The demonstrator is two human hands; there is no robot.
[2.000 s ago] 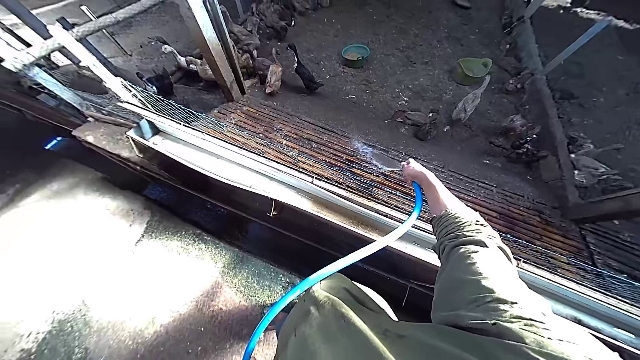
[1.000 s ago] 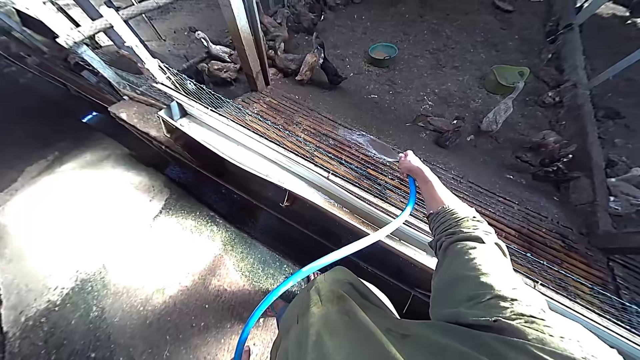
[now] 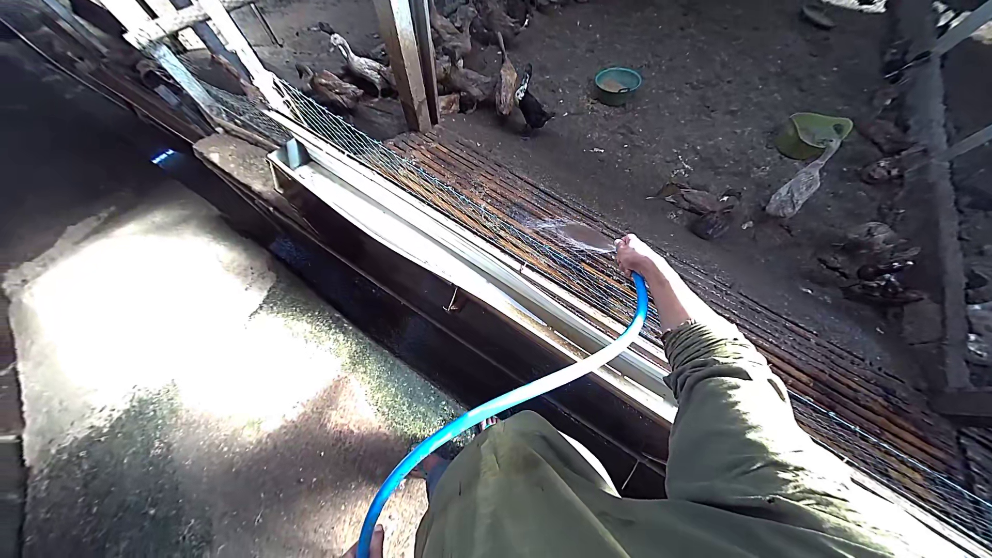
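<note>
My right hand (image 3: 635, 256) is closed around the end of a blue hose (image 3: 496, 404), above the slatted floor (image 3: 535, 209) beyond the wire netting. Water sprays from the hose end to the left over the slats. The hose curves down across the white trough (image 3: 434, 248) to my left hand (image 3: 375, 542), only partly in view at the bottom edge, with fingers around the hose. A long white trough runs along the near side of the netting (image 3: 341, 124).
Several ducks (image 3: 360, 66) crowd by a wooden post (image 3: 404, 62); others rest at the right. A teal bowl (image 3: 618, 84) and a green tub (image 3: 810, 133) stand on the dirt. A dark channel (image 3: 372, 302) lies between the trough and the concrete floor (image 3: 256, 457).
The view has shifted, so the pen appears further right and lower. My right hand still holds the spraying hose. A light duck at the right now has its neck stretched up to the green tub.
</note>
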